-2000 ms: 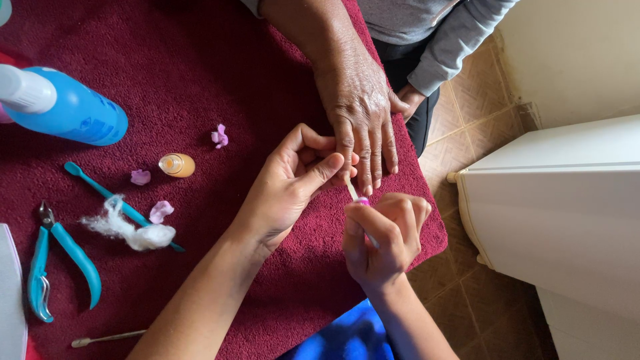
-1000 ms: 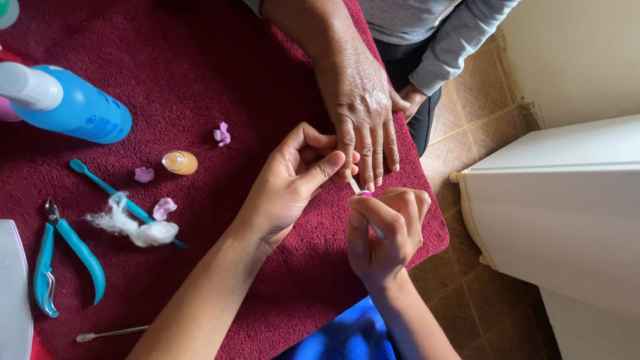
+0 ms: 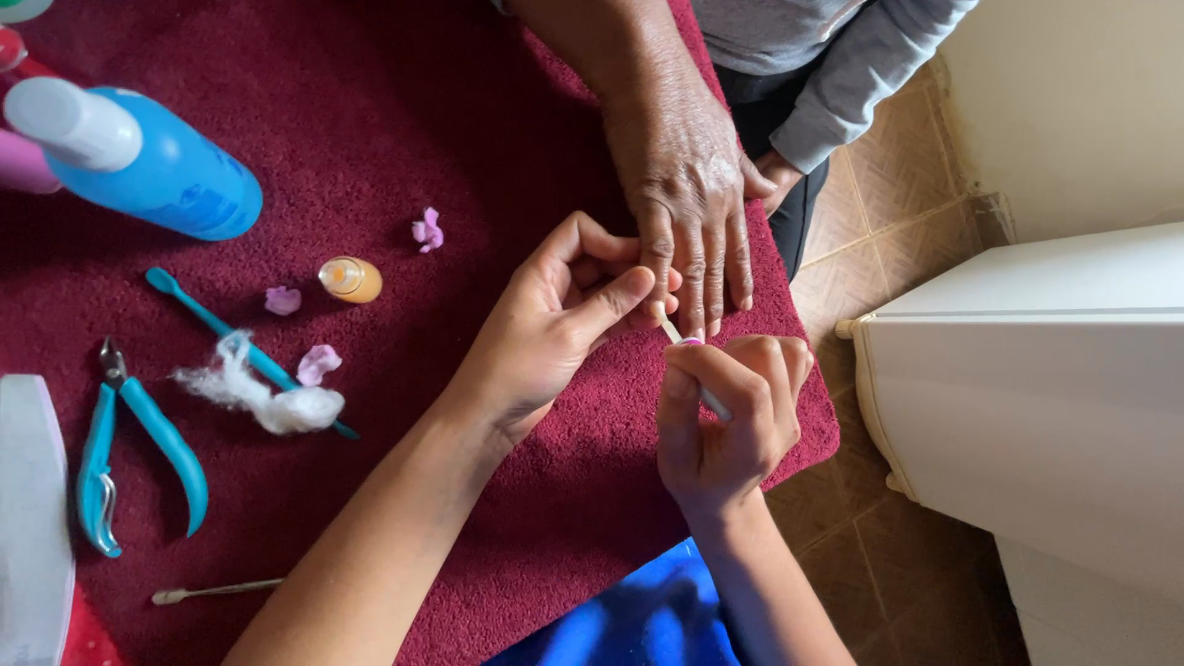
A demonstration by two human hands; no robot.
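Note:
Another person's hand [image 3: 689, 185] lies palm down near the corner of a dark red towel [image 3: 555, 518]. My left hand [image 3: 564, 319] pinches the tip of one of its fingers between thumb and fingers. From the right, my right hand [image 3: 735, 407] grips a slim white manicure tool [image 3: 671, 328] with a pink band. The tool's tip is at the nail of the held finger. Whether it touches the nail or the skin beside it, I cannot tell.
On the towel at left are cuticle nippers [image 3: 143, 444], a teal cuticle pusher [image 3: 217, 324] under cotton wool [image 3: 277, 398], a small orange bottle [image 3: 351, 279], pink petal-like pieces [image 3: 427, 230], a blue bottle [image 3: 157, 162] and a metal tool [image 3: 213, 590]. A white cabinet-like unit [image 3: 1036, 370] stands at right.

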